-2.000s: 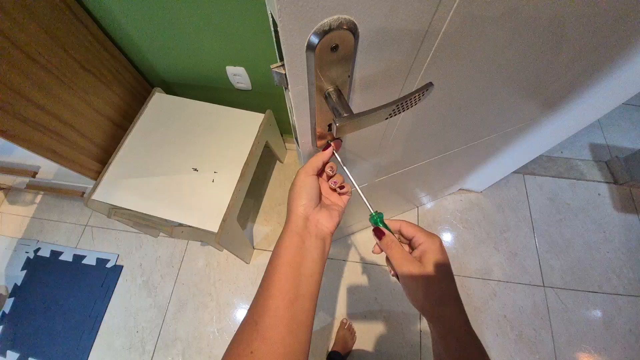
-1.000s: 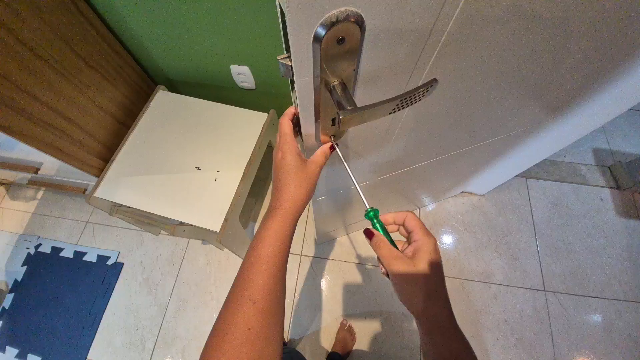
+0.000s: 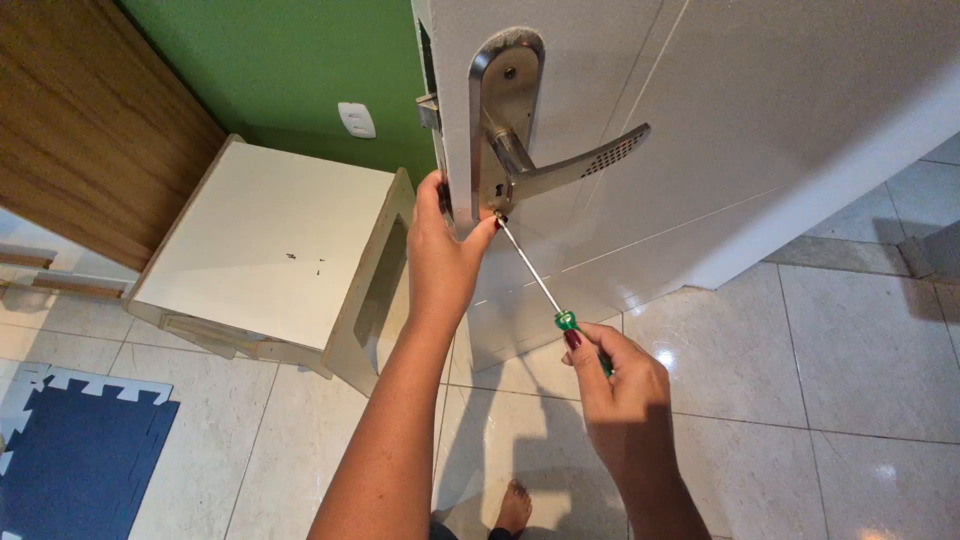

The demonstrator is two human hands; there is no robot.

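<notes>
A metal door handle plate point(image 3: 510, 97) with a curved lever point(image 3: 592, 161) is mounted on a white door point(image 3: 720, 127). My right hand point(image 3: 626, 375) grips the green handle of a screwdriver point(image 3: 534, 274), whose shaft slants up to the lower end of the plate. At that tip rests the thumb of my left hand point(image 3: 448, 259), while its other fingers wrap around the door edge, partly hidden. Whether a screw sits under the tip is too small to tell. Above the keyhole, near the plate's top, is a screw hole point(image 3: 510, 73). The latch point(image 3: 428, 112) sticks out from the door edge.
Left of the door stands a small white-topped table point(image 3: 255, 202) with several small screws point(image 3: 291, 256) on it. A blue foam mat point(image 3: 82, 450) lies on the tiled floor. A socket point(image 3: 356, 120) is on the green wall, and a bare foot point(image 3: 514, 506) shows below.
My left hand has gone from having its fingers gathered below the plate to holding the door edge, thumb at the screwdriver tip. The screwdriver stays in my right hand at the plate's lower end.
</notes>
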